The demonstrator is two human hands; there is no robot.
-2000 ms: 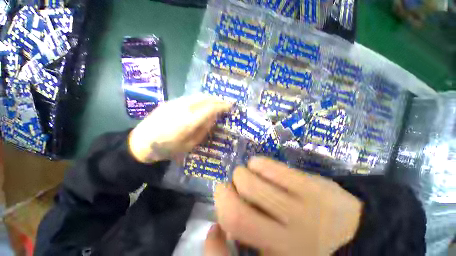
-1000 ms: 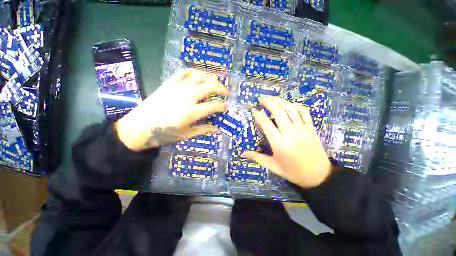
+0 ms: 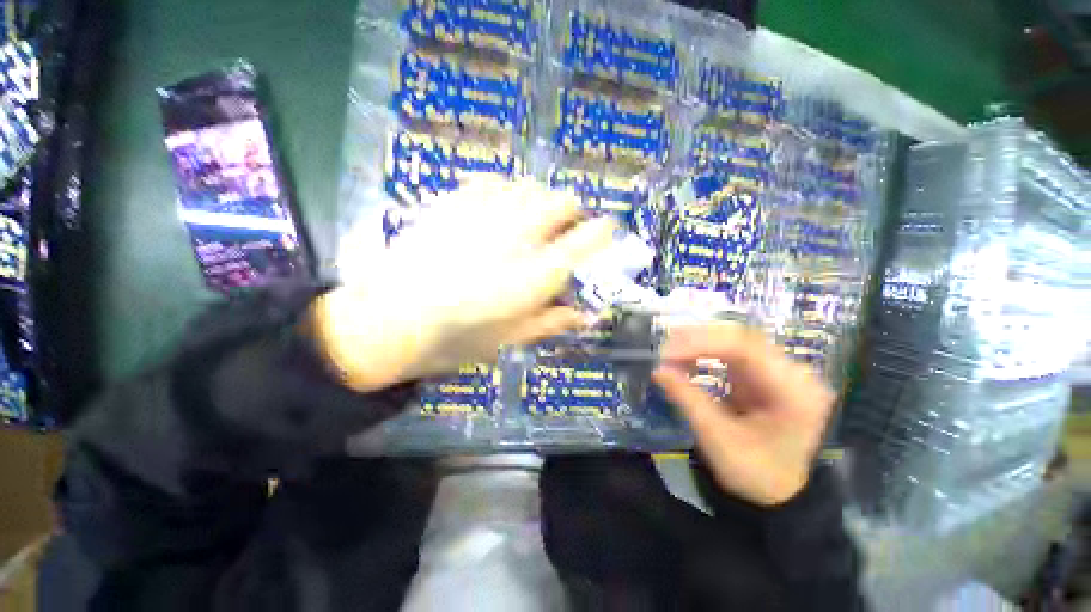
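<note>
The clear blister tray (image 3: 395,433) lies in front of me, with blue circuit boards (image 3: 614,126) in many pockets. My left hand (image 3: 461,275) is over its left-middle part. Its fingertips are closed on a small glaring board (image 3: 613,269), whose outline is washed out. My right hand (image 3: 756,401) is over the lower middle of the tray, thumb and fingers bent towards each other. A blurred grey streak shows by its fingertips; I cannot tell whether it is held. More boards lie loose and tilted on the tray's middle (image 3: 714,221).
A smartphone (image 3: 233,185) with a lit screen lies left of the tray on the green bench (image 3: 314,72). A black bin (image 3: 66,215) with loose boards is at the far left edge. Stacked clear empty trays (image 3: 969,323) stand at the right. My lap is below the tray.
The view has shifted, so the phone and tray sit further left. My right hand has drawn back from the loose boards towards the tray's near side. My left fingers have closed up.
</note>
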